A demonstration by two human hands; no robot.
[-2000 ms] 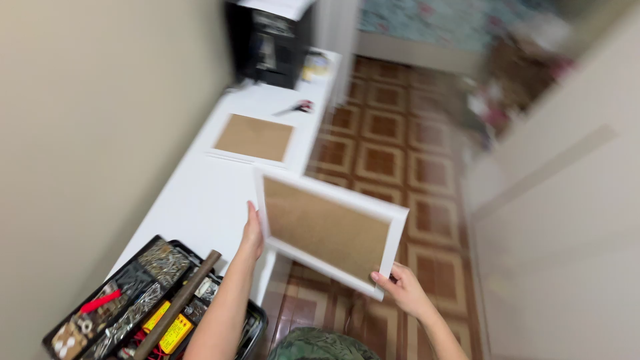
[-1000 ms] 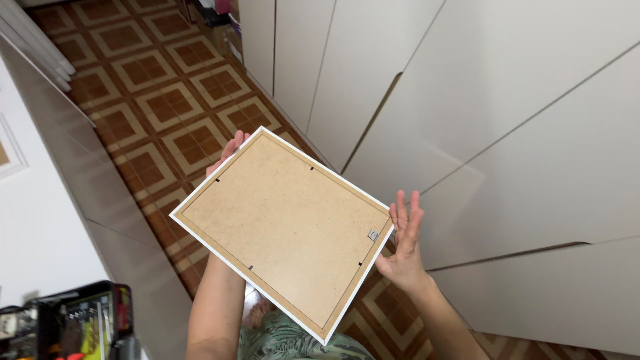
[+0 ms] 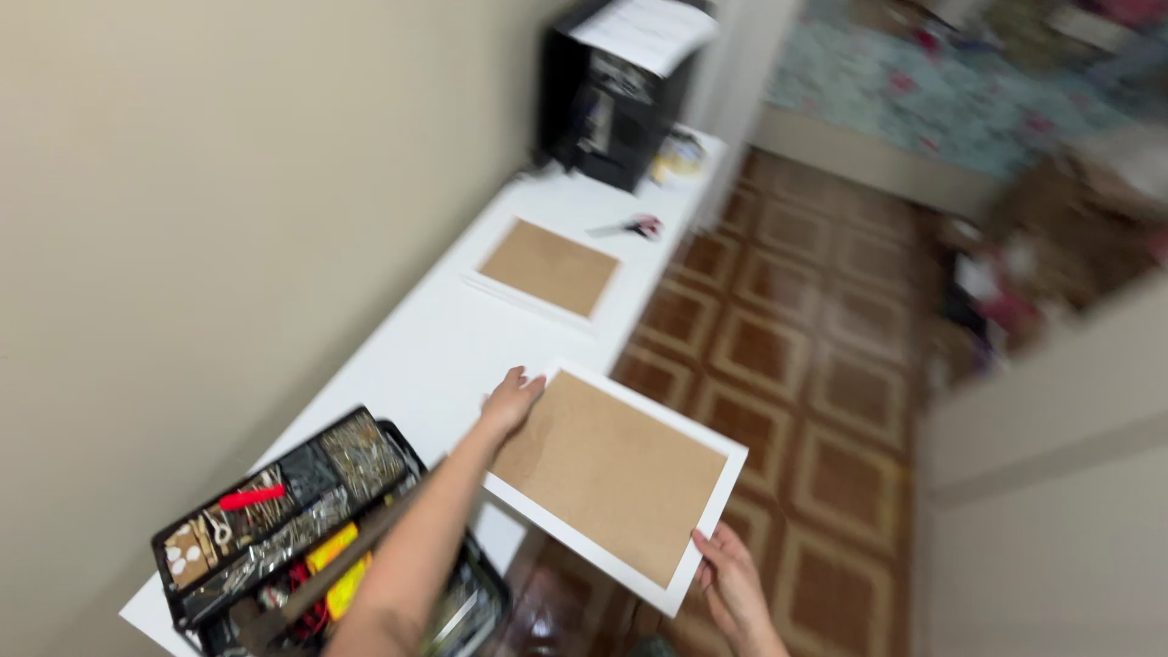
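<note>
A white picture frame (image 3: 620, 474) with a brown board inside is held up in front of me, its white front border facing me. My left hand (image 3: 514, 401) grips its upper left edge. At its lower right corner my right hand (image 3: 730, 575) holds the border, thumb on the front. Beyond it, a second white frame with a brown board (image 3: 550, 267) lies flat on the white desk (image 3: 411, 338). An open black toolbox (image 3: 365, 415) with screws, a hammer and a yellow multimeter-like thing stands at the lower left, partly behind my left forearm.
Scissors with red and black handles (image 3: 643, 226) lie past the flat frame. A black computer case (image 3: 602, 109) with papers on top and a roll of tape (image 3: 683, 153) stand at the desk's far end. White cabinet doors (image 3: 1049, 484) line the right side, beyond the tiled floor (image 3: 844, 456).
The held frame showed its back, with small metal tabs, one second ago; now its front faces me. My right hand, then with fingers spread, now grips the corner. The view has swung back toward the desk.
</note>
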